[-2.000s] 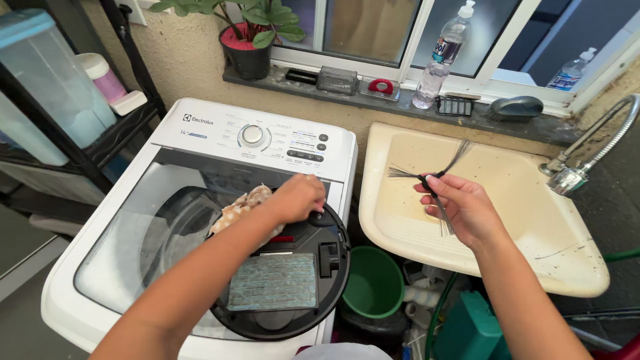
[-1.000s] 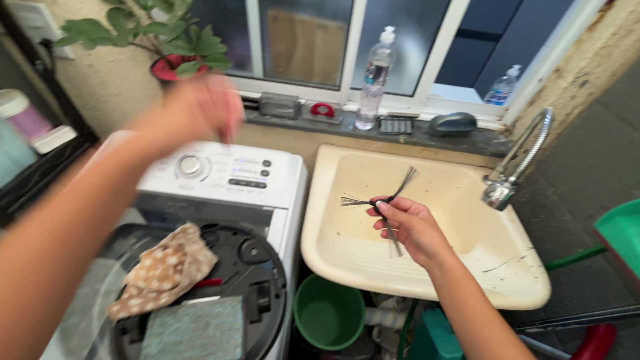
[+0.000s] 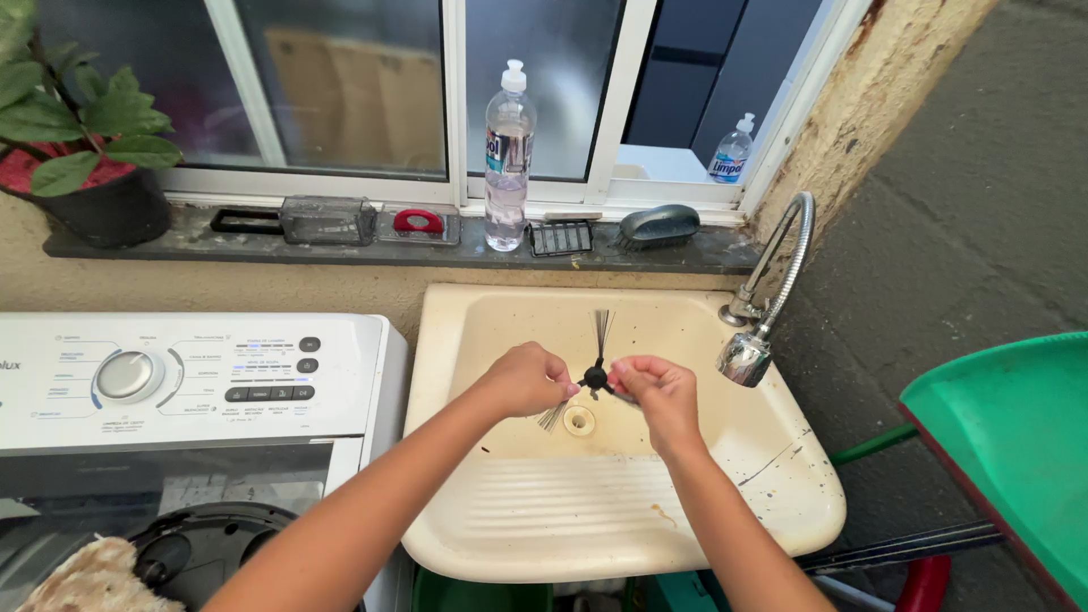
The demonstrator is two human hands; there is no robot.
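Observation:
Over the basin of a cream laundry sink (image 3: 544,510), both hands hold a black three-armed side brush (image 3: 596,377) with thin bristles. My left hand (image 3: 529,381) pinches its left arm, and my right hand (image 3: 663,393) grips its right arm. One bristle tuft points up toward the window, and another spreads down and left beside the drain (image 3: 579,420). The right tuft is mostly hidden by my right fingers. At the lower left, a round black robot vacuum (image 3: 204,531) lies on the washing machine lid next to a spotted beige cloth (image 3: 98,578).
The washing machine (image 3: 344,374) stands left of the sink. A chrome faucet (image 3: 748,355) rises at the sink's back right. The sill behind holds a potted plant (image 3: 102,200), a clear bottle (image 3: 507,170), soap holders and a scrubbing brush (image 3: 659,225). A green dustpan (image 3: 1011,425) is at right.
My left hand has left the robot vacuum and cloth and come over the sink to hold the side brush with my right hand. The view has swung right.

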